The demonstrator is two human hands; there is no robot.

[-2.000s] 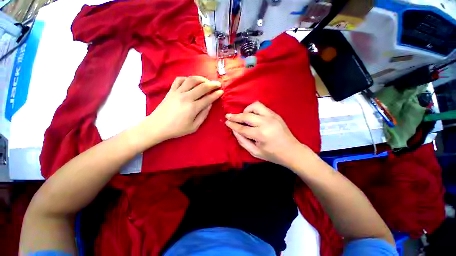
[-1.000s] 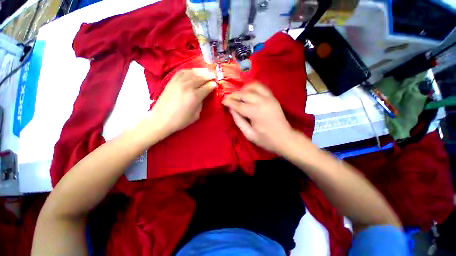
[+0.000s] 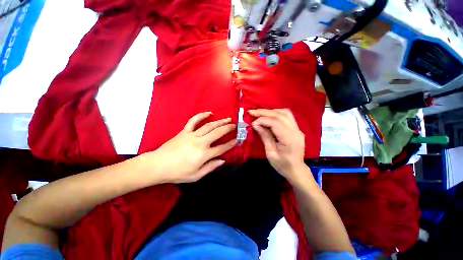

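A bright red garment [image 3: 177, 101] lies under the sewing machine's presser foot [image 3: 235, 62], with a seam line running from the foot toward me and fine puckers right of it. A narrow white strip with a grey patch [image 3: 241, 133] shows at the seam between my hands; I cannot tell if it is a label or the table through a gap. My left hand [image 3: 195, 150] lies on the cloth left of the seam, fingers spread. My right hand [image 3: 280, 136] is right of the seam, thumb and fingertips bent together at the cloth edge. A long red sleeve [image 3: 76, 96] lies at the left.
The machine head [image 3: 350, 45] fills the upper right. A black phone-like box [image 3: 345, 78], a green cloth [image 3: 396, 134], pens [image 3: 374, 127] and a green-handled tool [image 3: 429, 139] lie at the right. A red heap [image 3: 370, 208] is by a blue crate edge [image 3: 319, 177]. More red cloth hangs into the lap.
Both hands have moved down the seam, away from the needle. The left hand has opened out flatter. The cloth near the foot lies smoother, and the white strip now shows between the hands.
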